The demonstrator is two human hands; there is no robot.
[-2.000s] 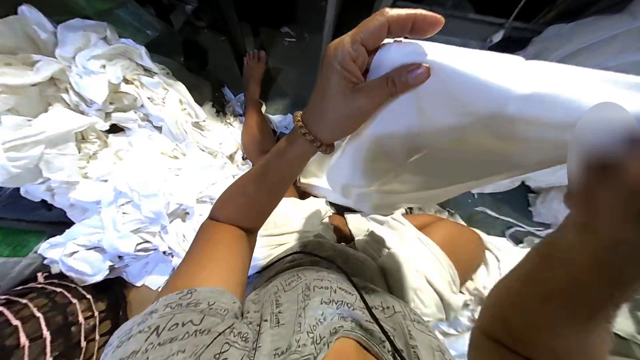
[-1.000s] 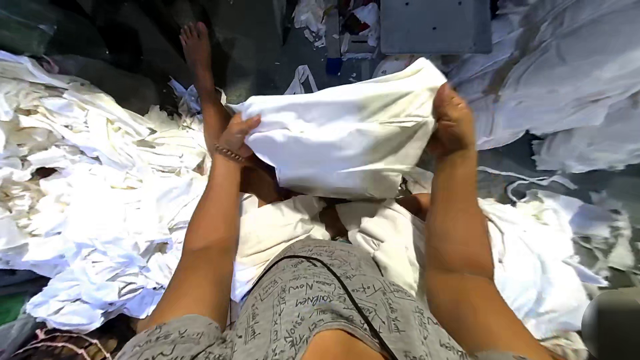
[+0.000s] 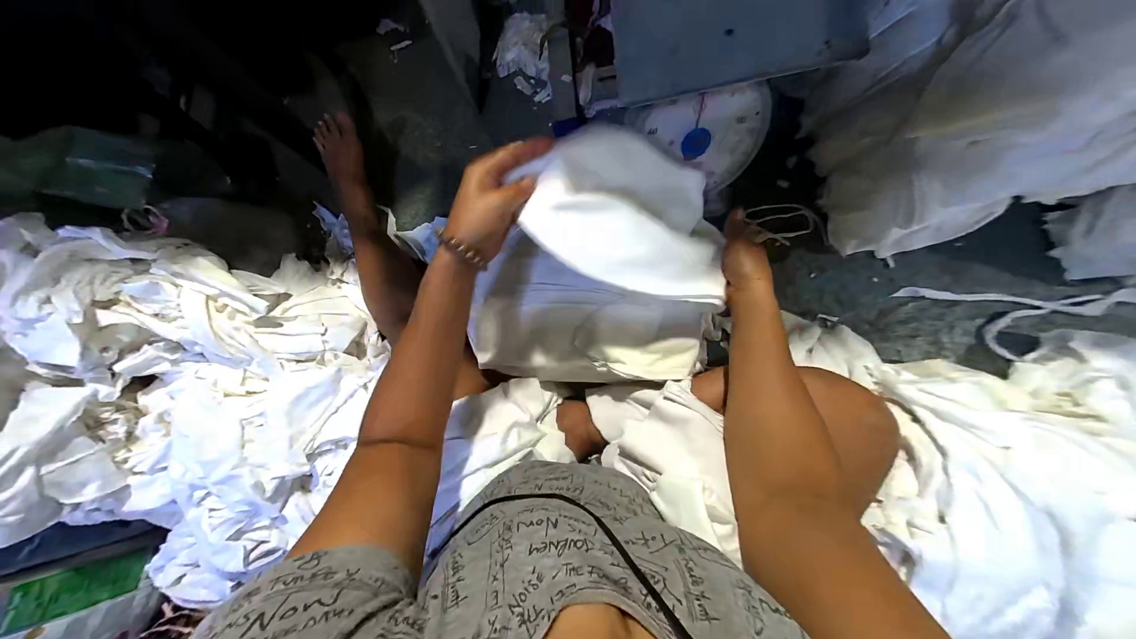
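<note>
A piece of white cloth (image 3: pixel 621 222), partly blurred, stretches between my hands above my lap. My left hand (image 3: pixel 497 195), with a beaded bracelet at the wrist, pinches its upper left edge between thumb and fingers. At its lower right corner is my right hand (image 3: pixel 744 253), fingers pointing up; part of its grip is hidden by the cloth. Beneath the held cloth lies a stack of folded white cloth (image 3: pixel 586 333), in front of my crossed or bent legs. More white fabric (image 3: pixel 666 444) covers part of my lap.
A big heap of white cloth pieces (image 3: pixel 222 373) lies to the left, and more white cloth (image 3: pixel 1021 461) to the right. Ahead stands a dial scale (image 3: pixel 710 133) with a grey platform (image 3: pixel 737 44). White sacking (image 3: pixel 976 115) is at upper right. A bare foot (image 3: pixel 339 146) shows at upper left.
The view has swung. One second ago a cloth was spread between both hands; now a cloth is lifted and bent above a white stack. The scale's dial has come into sight.
</note>
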